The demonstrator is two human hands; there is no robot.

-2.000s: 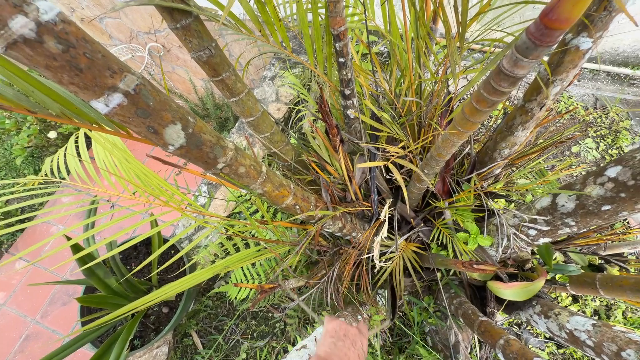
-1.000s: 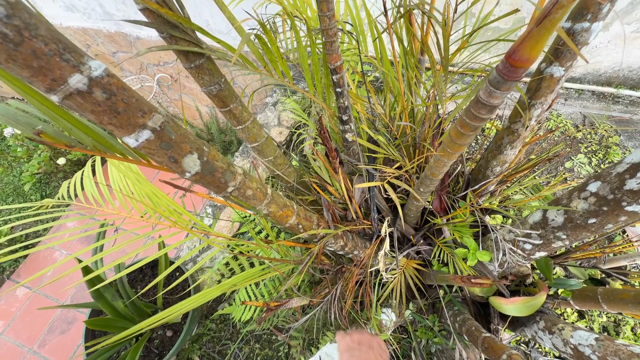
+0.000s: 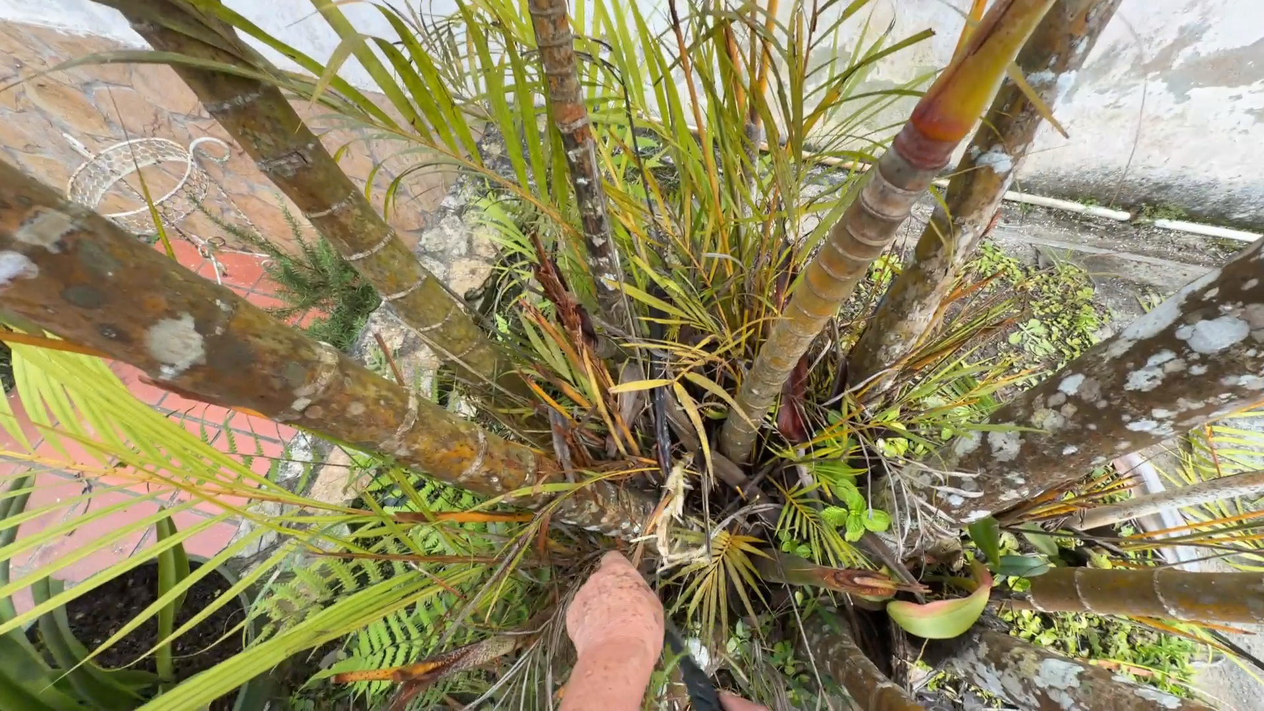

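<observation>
My left hand reaches in from the bottom middle, back of the hand up, at the foot of the palm clump. Its fingers are hidden, so what it holds does not show. Just right of it, a dark tool, its kind not clear, slants up from the bottom edge. A sliver of my right hand shows beside the tool's lower end; its grip is out of frame. A pale, torn stem piece stands just beyond my left hand, and a small yellow-green frond spreads to the right.
Ringed palm stems fan outward on both sides. Long fronds cross the left, over red paving and a potted plant. A white wire basket stands upper left. A pale wall and white pipe lie behind.
My left hand has come farther into view and up toward the clump's base. The dark tool and a bit of my right hand now show. The view has moved closer to the clump.
</observation>
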